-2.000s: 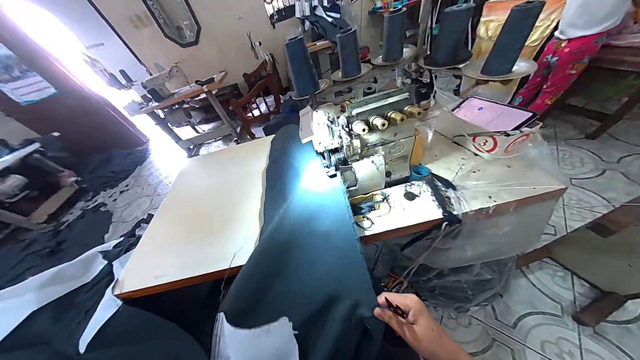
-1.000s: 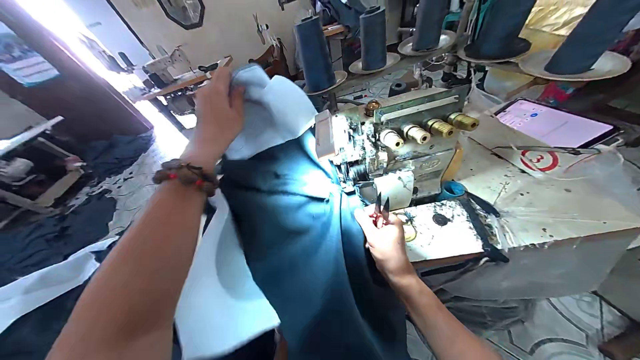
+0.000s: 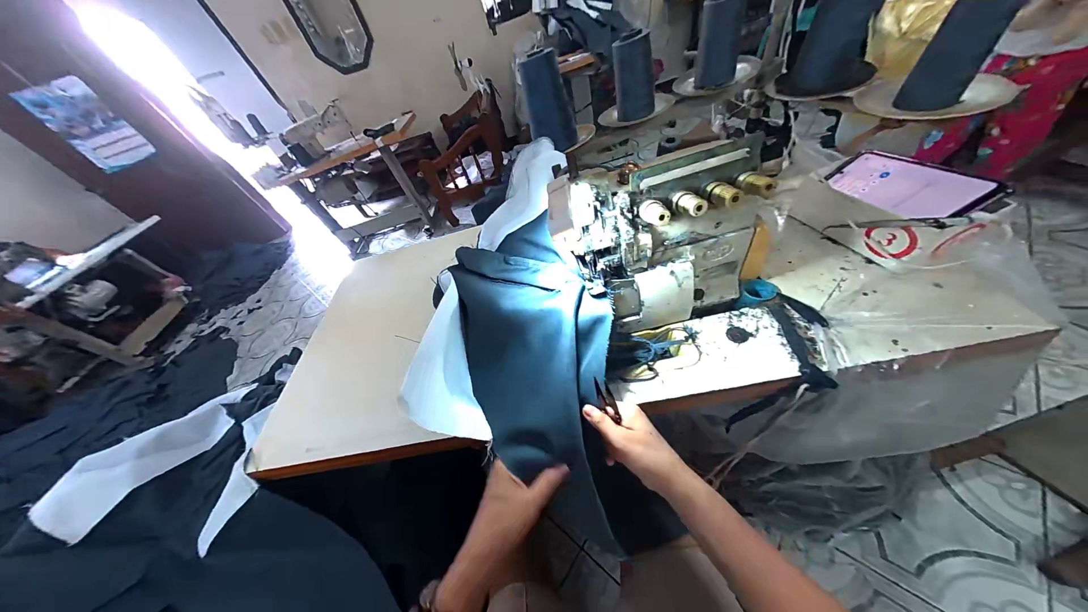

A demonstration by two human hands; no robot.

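Dark blue-grey fabric point(image 3: 531, 340) with white lining pieces point(image 3: 446, 365) lies over the table and runs under the presser area of an overlock sewing machine point(image 3: 663, 246). Its near end hangs over the table's front edge. At that lower end, my left hand point(image 3: 514, 501) grips the cloth between thumb and fingers, the fingers partly hidden. To its right, my right hand point(image 3: 629, 438) holds small dark thread snips point(image 3: 606, 401), points up, against the fabric's right edge. Thread cones point(image 3: 633, 76) stand on plates behind the machine.
A tablet point(image 3: 918, 184) and clear plastic with a red mark lie on the tabletop point(image 3: 365, 340) at right. Dark and white cut fabric point(image 3: 136, 459) is heaped at left. A wooden chair point(image 3: 467, 157) and another sewing machine stand behind. A person in red patterned trousers point(image 3: 1037, 102) is at upper right.
My left hand has come down from the raised white cloth beside the machine to the fabric's near end. My right hand, with the snips, has moved back from the machine toward the table's front edge.
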